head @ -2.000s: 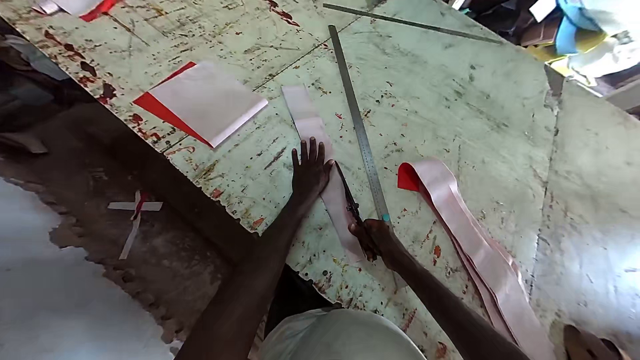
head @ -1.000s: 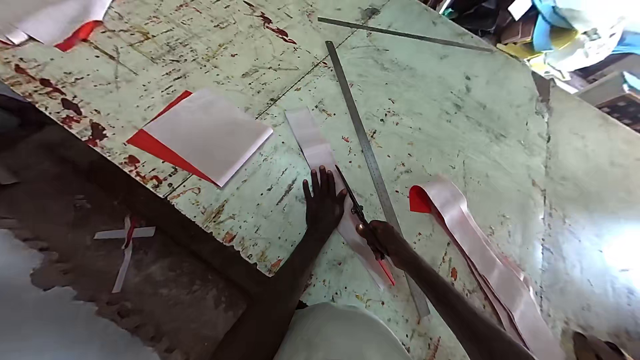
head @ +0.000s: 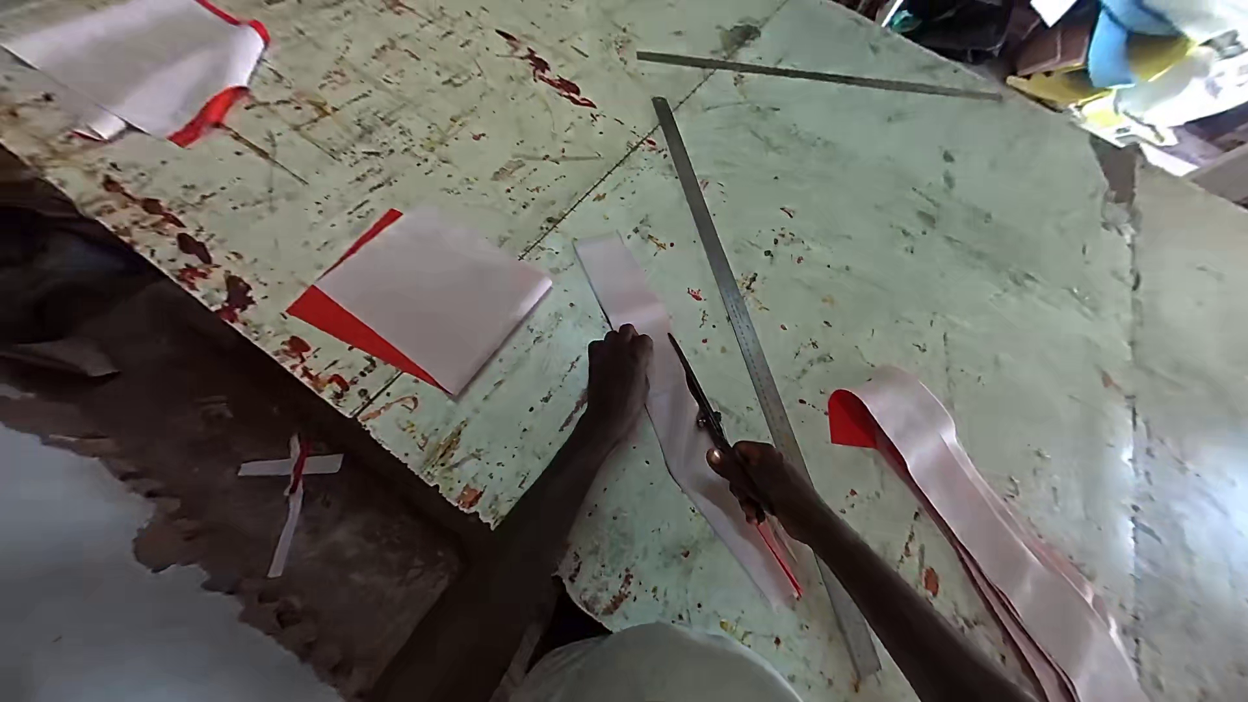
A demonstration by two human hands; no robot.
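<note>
A long pale pink strip [head: 682,429] lies on the worn, stained table, with a thin red edge showing near its lower end. My left hand [head: 620,375] rests on the strip's left edge, its fingers curled; whether it pinches the material is hidden. In my right hand [head: 765,487] are dark metal scissors [head: 709,414], their blades pointing up and left along the strip's right edge. A steel ruler [head: 731,302] lies just right of the scissors and passes beneath my right forearm.
A folded pink and red sheet [head: 439,292] lies left of the strip. Long folded pink strips with red undersides [head: 985,526] lie at right. More pink and red material [head: 146,68] is at upper left, a second metal bar [head: 819,75] at the top. The table edge [head: 244,361] runs along the left.
My left hand lay flat with fingers spread on the strip; now its fingers are curled at the left edge. My right hand still holds the scissors beside the strip.
</note>
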